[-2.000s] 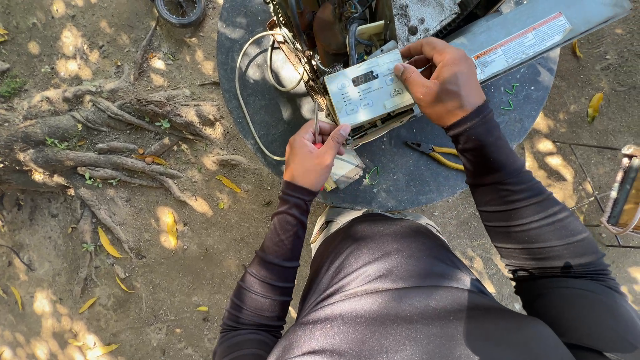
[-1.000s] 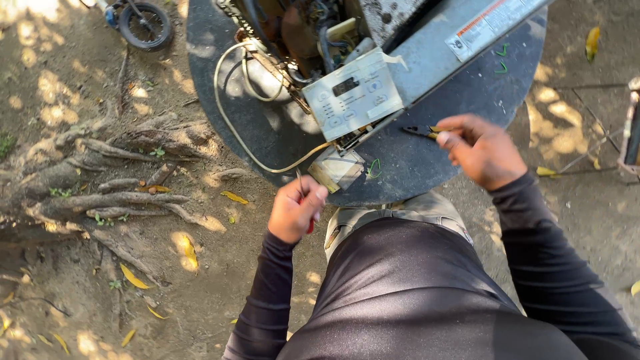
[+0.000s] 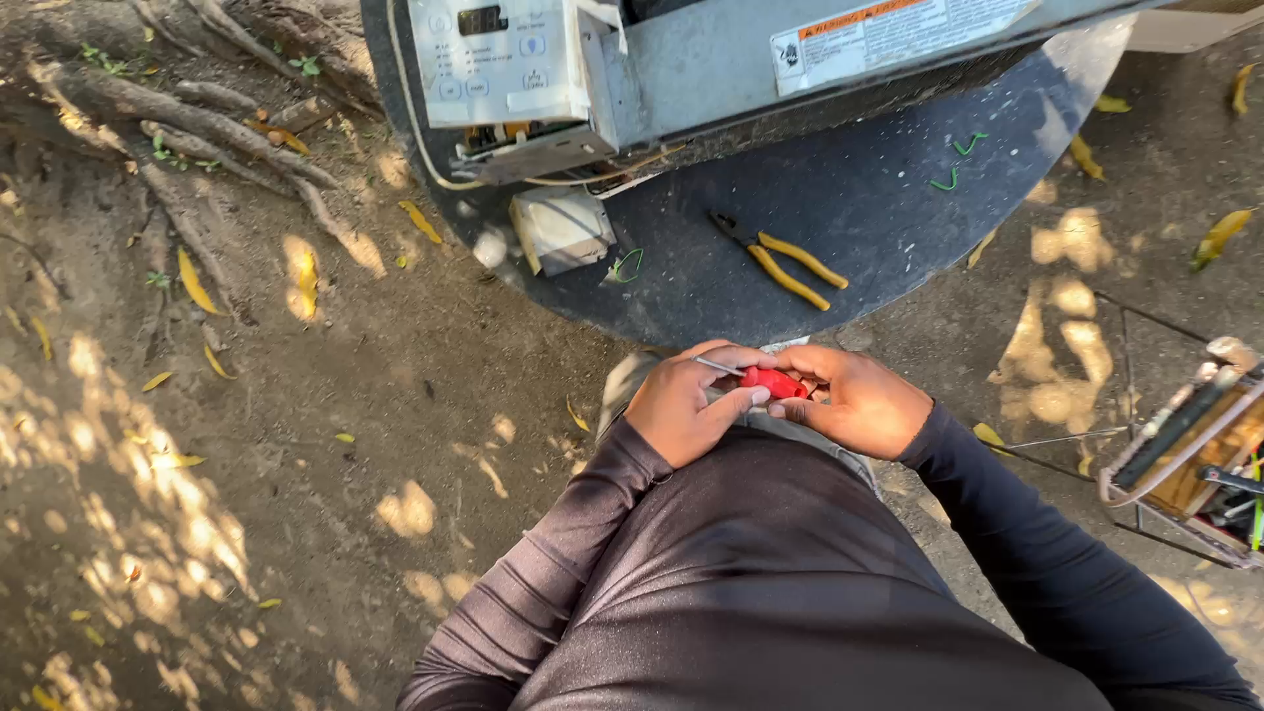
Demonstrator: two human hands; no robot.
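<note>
Close to my body, just off the table edge, my left hand (image 3: 696,400) grips a small screwdriver with a red handle (image 3: 775,382); its thin metal shaft points up and left. The fingers of my right hand (image 3: 854,400) close on the other end of the handle. Beyond them, yellow-handled pliers (image 3: 790,269) lie on the dark round table with their handles apart. At the table's far side sits a metal appliance chassis (image 3: 691,84) with a white control panel (image 3: 494,59) on its left end. A pale box-like part (image 3: 563,232) rests below the panel.
The round table (image 3: 671,296) also carries green wire scraps (image 3: 946,181) and a cable (image 3: 403,89) along its left edge. Tree roots (image 3: 217,118) rise from the ground at upper left. At right stands a wire-framed rack (image 3: 1185,454) holding tools.
My hands have come together near my body, around the red screwdriver. The pliers, near my right hand a second ago, lie released on the table. The view has shifted right and down.
</note>
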